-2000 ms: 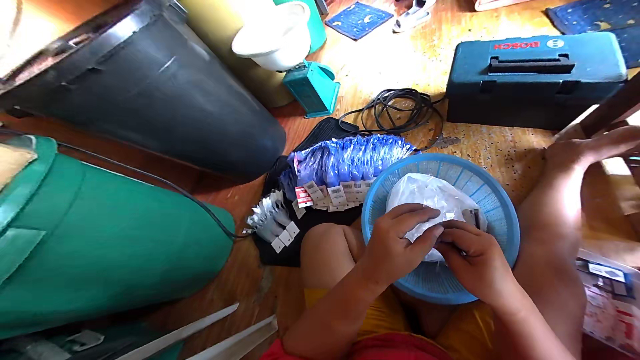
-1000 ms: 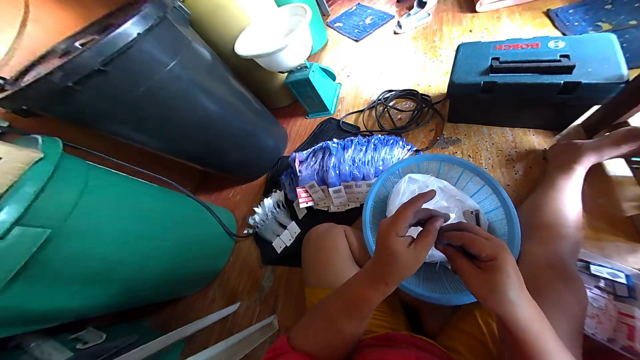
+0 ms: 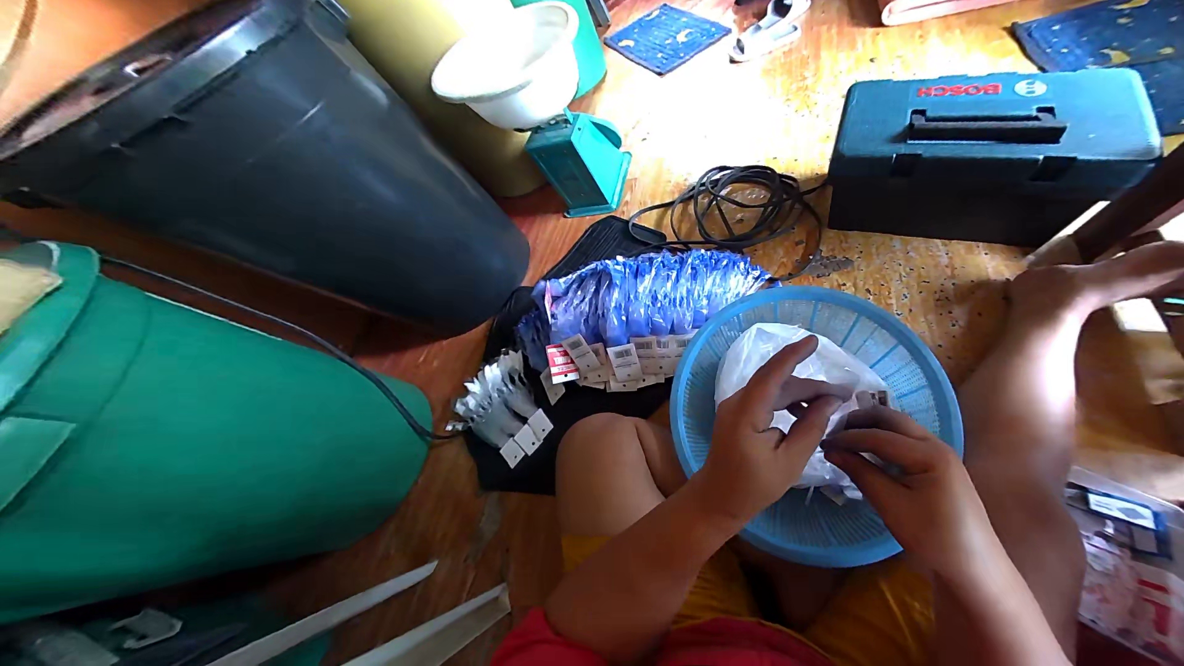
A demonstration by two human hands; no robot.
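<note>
A round blue plastic basket (image 3: pixel 689 416) rests at my lap, with a white translucent plastic bag (image 3: pixel 758 356) inside it. My left hand (image 3: pixel 772 416) is over the bag, its index finger raised and its thumb near the fingers of my right hand. My right hand (image 3: pixel 893 453) has its fingertips pinched together at the bag's right part. Whatever lies between the fingertips is too small and hidden to name. Left of the basket, a row of blue items in clear plastic packets (image 3: pixel 647 296) with cardboard tags lies on a black cloth (image 3: pixel 513 476), beside a bunch of smaller silvery packets (image 3: pixel 499 402).
A dark bin (image 3: pixel 305 166) and a green bin (image 3: pixel 203 435) stand at the left. A green scale (image 3: pixel 578 166) carries a white bowl (image 3: pixel 513 74). Coiled black cable (image 3: pixel 740 208) lies before a Bosch tool case (image 3: pixel 990 157). A clear container (image 3: pixel 1128 564) sits at the right.
My left index finger has lifted from the bag, where it lay bent two seconds ago. My right hand has stayed close to the same place on the bag.
</note>
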